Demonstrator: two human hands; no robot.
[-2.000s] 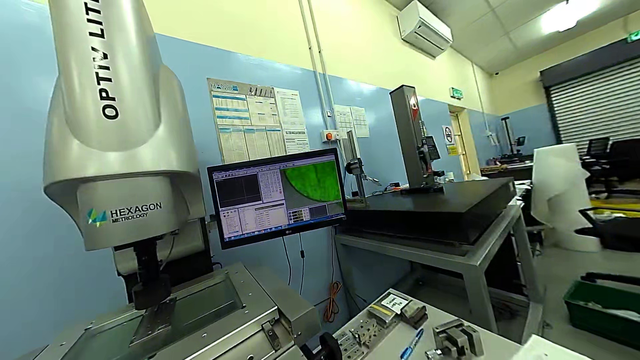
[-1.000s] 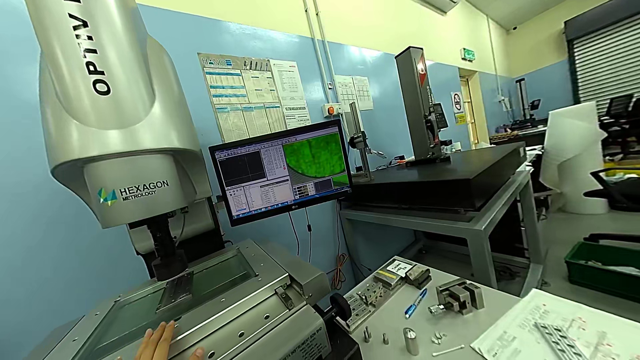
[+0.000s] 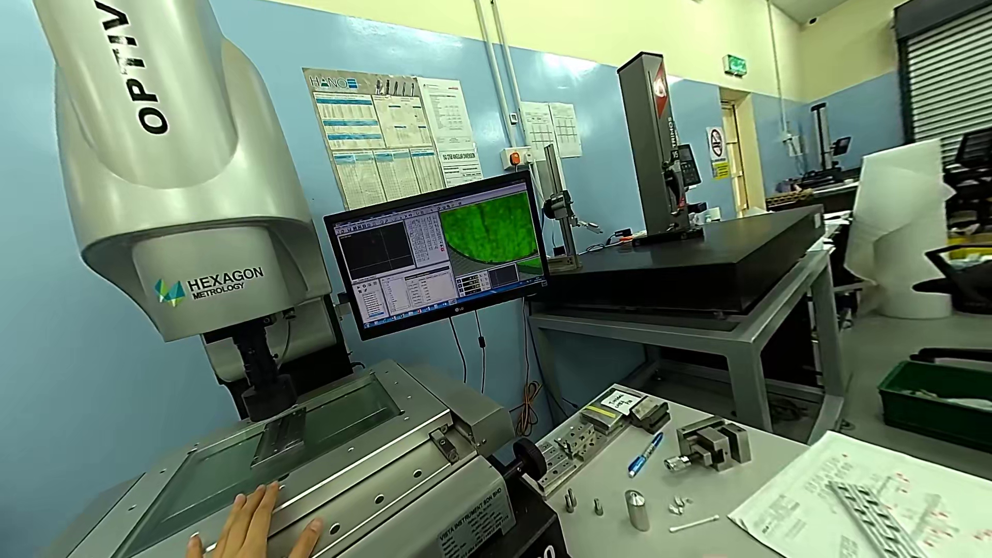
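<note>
My left hand (image 3: 252, 523) lies palm down at the bottom edge of the view, fingers spread, on the metal frame of the measuring machine's stage (image 3: 353, 473). It appears to hold nothing. Ahead of the fingertips, a flat dark metal piece (image 3: 283, 438) rests on the stage glass (image 3: 349, 415). Just over that piece hangs the black lens unit (image 3: 267, 387) of the Hexagon optical measuring head (image 3: 217, 279). A monitor (image 3: 438, 256) behind the stage shows a green, round-edged magnified image. My right hand is out of view.
A black knob (image 3: 529, 459) projects from the stage's right side. The side table holds a metal vise (image 3: 709, 443), a blue pen (image 3: 645, 455), a metal cylinder (image 3: 636, 510), small pins, a cotton swab (image 3: 694, 524) and drawing sheets (image 3: 868, 496). Behind stands a black surface plate (image 3: 682, 263).
My left hand has come into view since the oldest frame and rests on the stage frame. The view has tilted down, bringing more of the side table in.
</note>
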